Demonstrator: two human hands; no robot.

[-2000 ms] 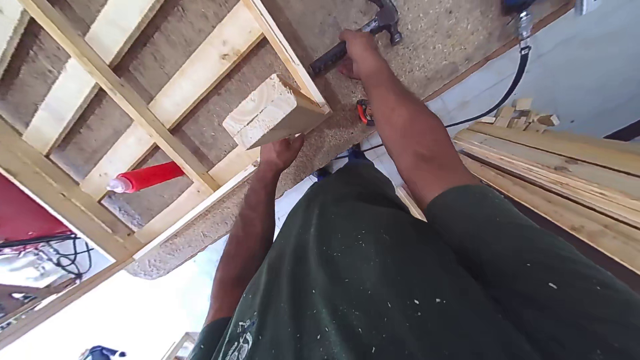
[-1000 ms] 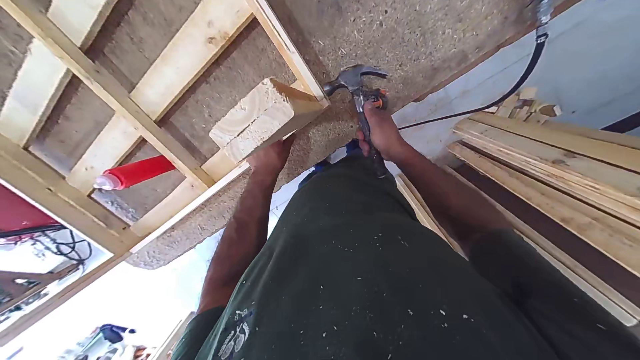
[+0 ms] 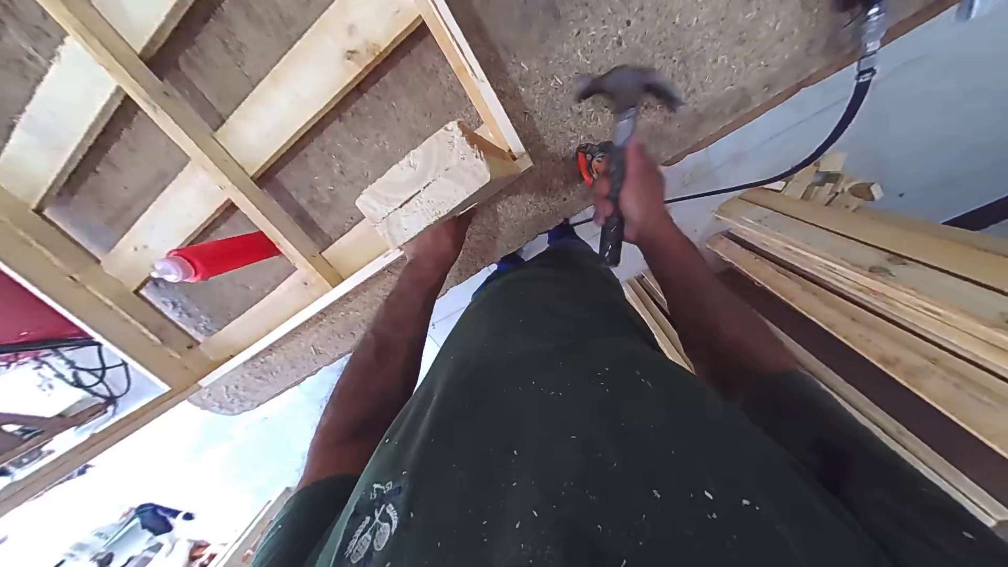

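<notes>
My right hand [image 3: 636, 193] grips the dark handle of a claw hammer [image 3: 626, 90], its head raised and slightly blurred, to the right of the wooden frame's corner. My left hand [image 3: 441, 240] is at the near underside of a thick wooden block [image 3: 441, 181], its fingers mostly hidden by it; the block lies at the corner of the slatted wooden frame [image 3: 213, 157]. A red bottle with a whitish cap [image 3: 224, 256] lies between the slats at the left. An orange and black tool [image 3: 591, 161], probably a tape measure, sits on the board just behind my right hand.
The frame rests on a chipboard worktop [image 3: 543, 47] scattered with chips. A black air hose [image 3: 827, 146] runs down on the right. Stacked planks [image 3: 882, 268] and small offcuts [image 3: 835, 185] lie at the right. Cables [image 3: 94, 374] hang at the far left.
The hammer was low over the board's far part, then swung upright near the frame corner; now my right hand has it a little farther from the corner. My left hand stays at the block.
</notes>
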